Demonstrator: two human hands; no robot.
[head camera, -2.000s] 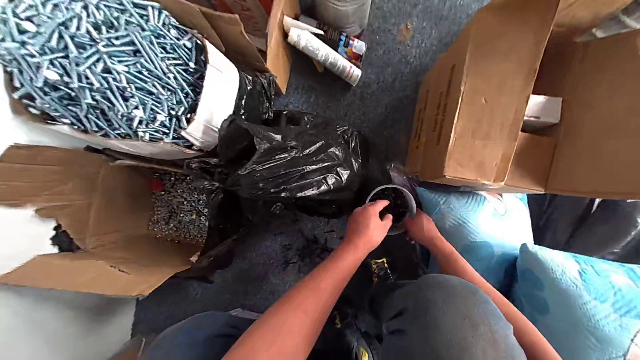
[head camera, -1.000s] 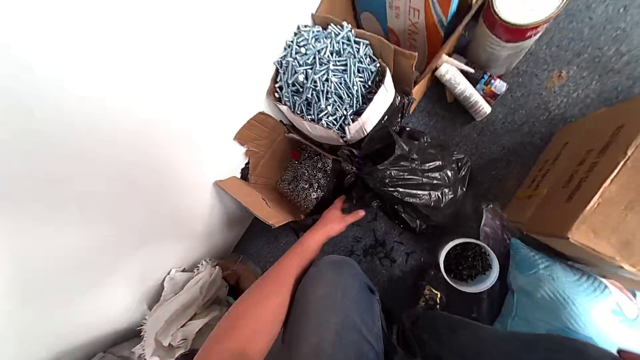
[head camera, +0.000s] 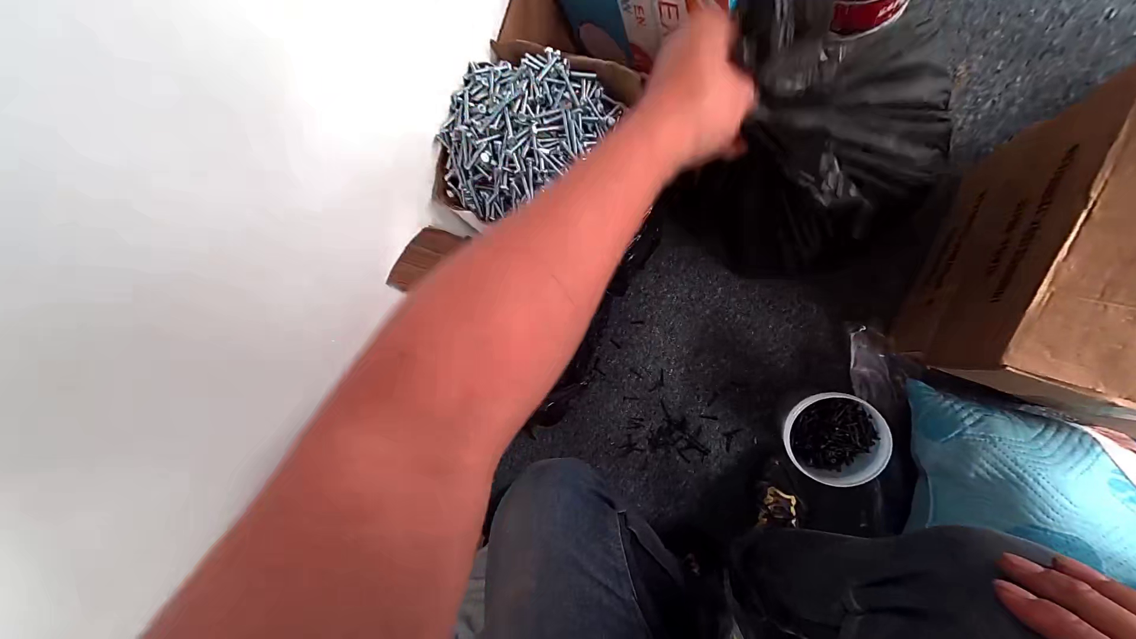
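My left hand (head camera: 706, 93) grips the gathered top of a black plastic bag (head camera: 816, 169), which hangs blurred at the upper middle. Below the bag, black screws (head camera: 679, 435) lie scattered on the dark carpet. To their right stands a round white tub (head camera: 886, 461) that holds many black screws (head camera: 832, 433). At the lower right corner my right hand (head camera: 1061, 593) rests on my knee, fingers apart, with nothing in it. A cardboard box of silver bolts (head camera: 524, 129) lies left of my left hand, partly behind my forearm.
A large cardboard box (head camera: 1003, 240) stands at the right, above a light blue patterned plastic package (head camera: 1021, 470). A white wall (head camera: 222, 222) bounds the left side. Behind the bag are a printed carton (head camera: 612, 27) and a can with a red band (head camera: 865, 13).
My left hand has moved from the carpet beside the small open box up to the black bag, which it has taken hold of and lifted. My right hand has come into view at the lower right.
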